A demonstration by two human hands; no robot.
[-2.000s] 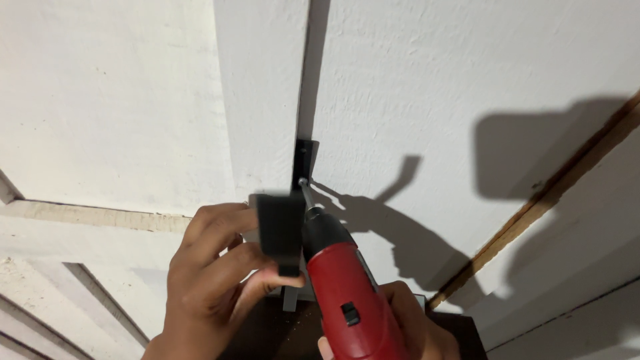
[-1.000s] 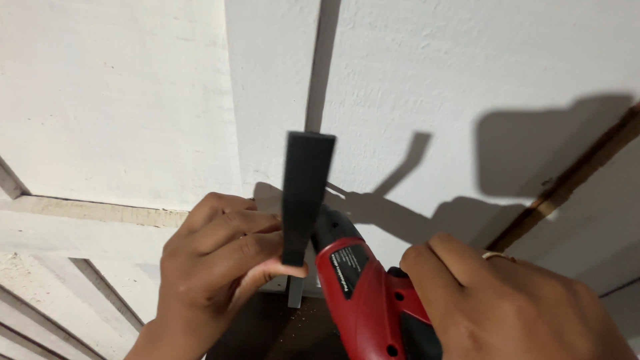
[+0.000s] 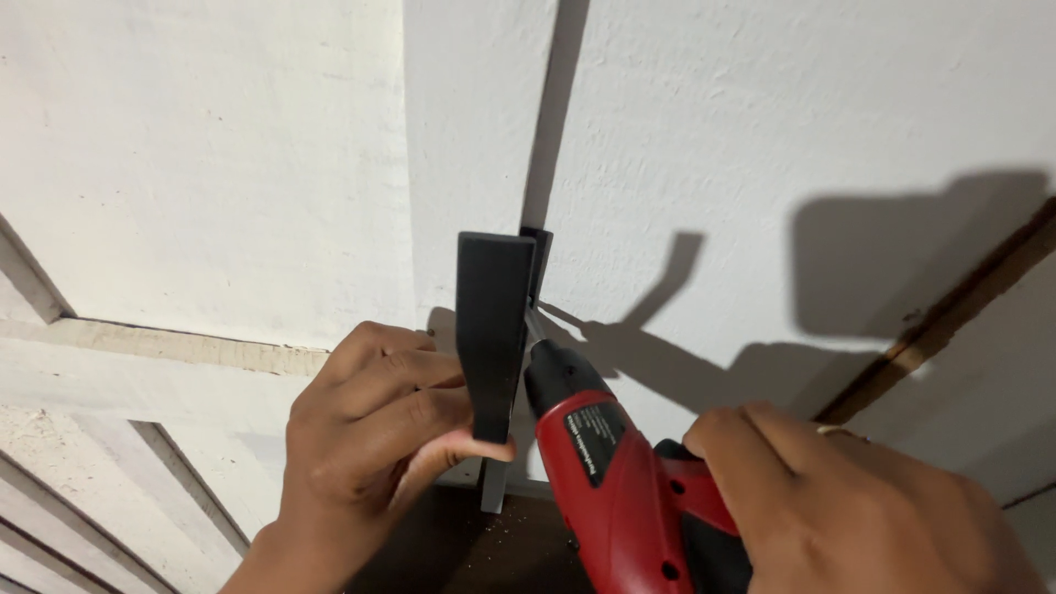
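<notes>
My left hand (image 3: 379, 421) pinches the lower end of a black lever door handle (image 3: 495, 313), which stands out from the edge of a white painted board (image 3: 474, 124). Behind the handle, a black plate (image 3: 540, 247) lies along that edge. My right hand (image 3: 841, 495) grips a red and black electric screwdriver (image 3: 619, 487), with part of its grip cut off by the frame. Its metal bit (image 3: 535, 323) points up and left at the plate beside the handle. Whether the tip sits in a screw is hard to tell.
A white panelled surface (image 3: 742, 107) lies right of the board, with a brown wooden strip (image 3: 924, 330) across it. White slatted panelling (image 3: 107, 487) is at the lower left. Below the hands is a dark brown surface (image 3: 437, 544) with light crumbs.
Compared with two seconds ago, the screwdriver has turned onto its side and my right hand has moved to its right. The black handle stands higher in view than then.
</notes>
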